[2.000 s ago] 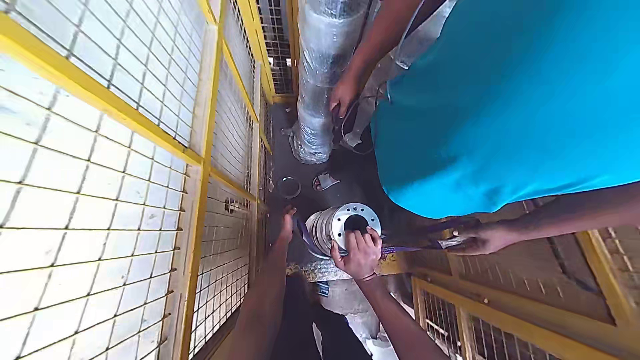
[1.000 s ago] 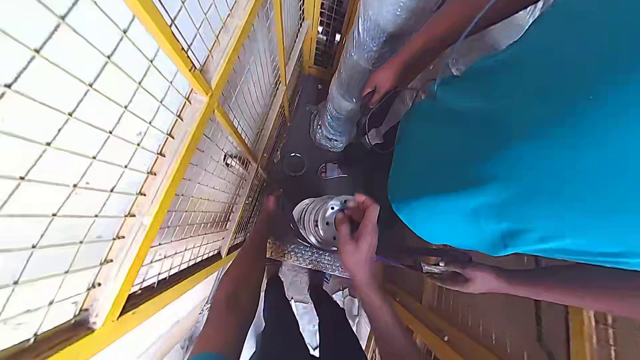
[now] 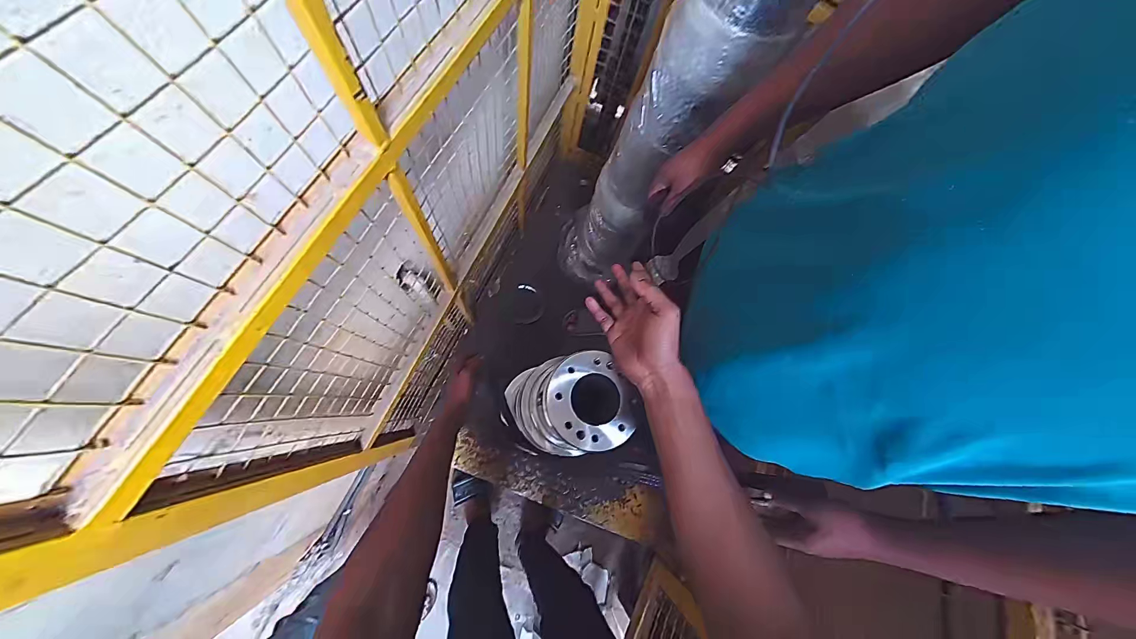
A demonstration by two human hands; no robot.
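A shiny flanged metal cylinder (image 3: pixel 568 404) with a round central bore and bolt holes stands on a dark platform. My right hand (image 3: pixel 635 328) is raised just above and right of its flange, palm turned up, fingers spread and holding nothing. Left of the cylinder, my left hand (image 3: pixel 461 382) is dim and blurred; its fingers cannot be made out. A tall column wrapped in clear plastic film (image 3: pixel 621 177) stands beyond. A co-worker's hand (image 3: pixel 683 177) is beside the column, and the co-worker's other hand (image 3: pixel 812 524) is low at the right.
Yellow-framed wire mesh (image 3: pixel 382 160) runs along the left. A co-worker in a blue shirt (image 3: pixel 905 293) fills the right side. A dark ring (image 3: pixel 526 303) lies on the platform behind the cylinder. The platform's worn yellow edge (image 3: pixel 612 515) is near my legs.
My right hand has come off the flange of the cylinder and its fingers have spread. The purple strap seen beside the cylinder earlier no longer shows there. The view has shifted.
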